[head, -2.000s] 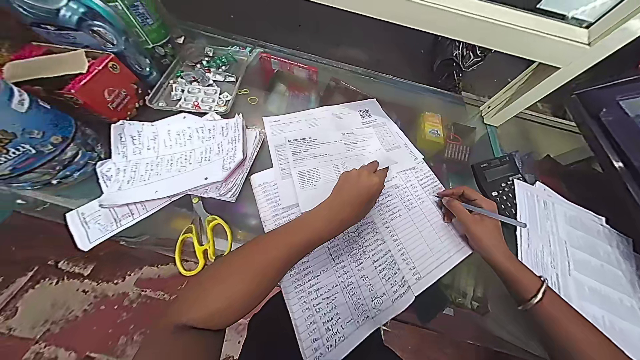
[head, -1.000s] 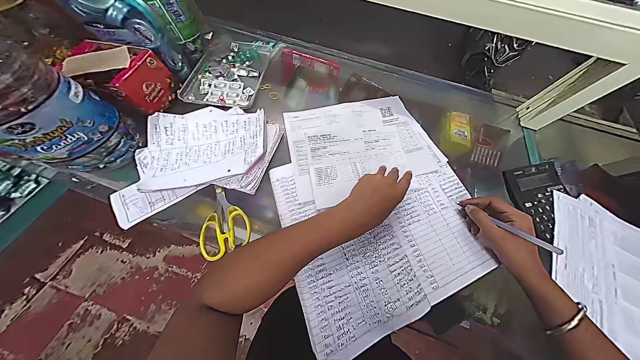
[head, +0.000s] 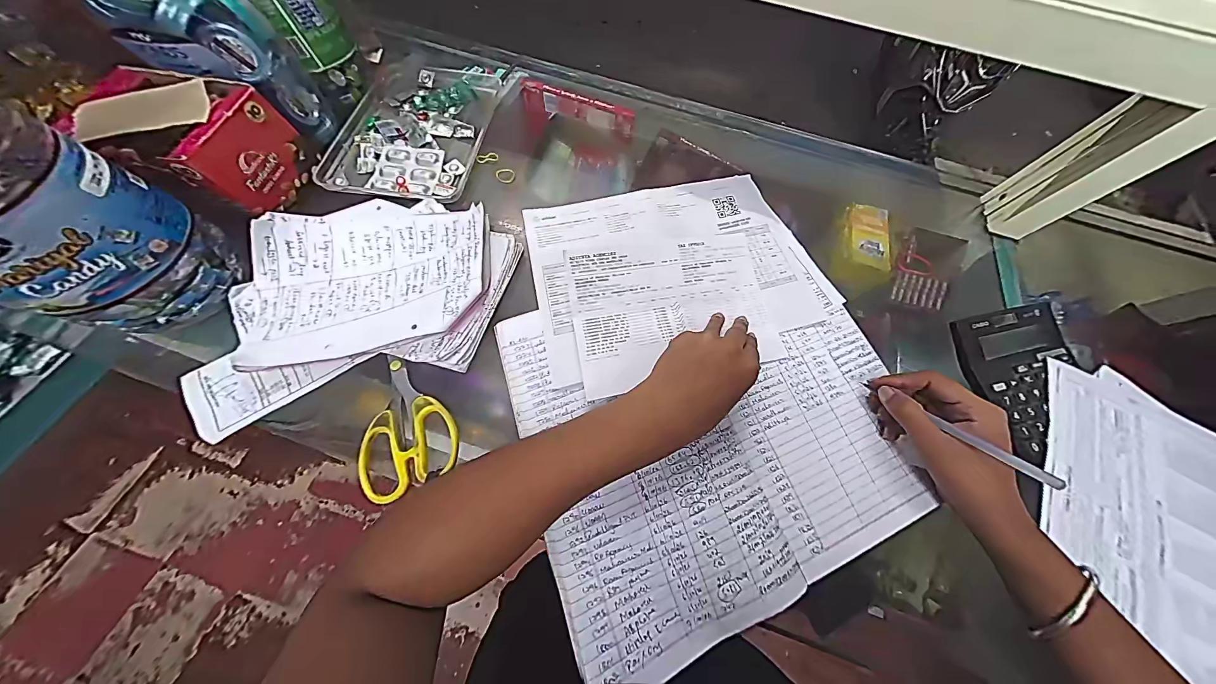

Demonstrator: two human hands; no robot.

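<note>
My left hand (head: pixel 708 375) rests with bent fingers on the lower right of a printed invoice sheet (head: pixel 617 328). That sheet and another printed page (head: pixel 627 218) lie over the top of an open ruled notebook (head: pixel 845 475) with handwritten rows. A slim grey pen (head: pixel 997 446) is in my right hand (head: pixel 940 427), its tip at the notebook's right edge. Yellow-handled scissors (head: pixel 408 446) lie to the left of the notebook, blades under a stack of handwritten papers (head: pixel 366 285). A black calculator (head: pixel 1016 361) sits beyond my right hand, partly covered by printed sheets (head: pixel 1130 513).
Everything lies on a glass counter (head: pixel 798 161). At its left stand a candy jar (head: pixel 104 228), a red box (head: pixel 237 142) and a clear plastic tray (head: pixel 323 176) with blister packs. A white frame (head: pixel 1092 171) rises at the back right. Tiled floor (head: pixel 123 570) shows lower left.
The view has shifted left since the first frame. Both hands stay at much the same places on the papers, the pen still in my right hand.
</note>
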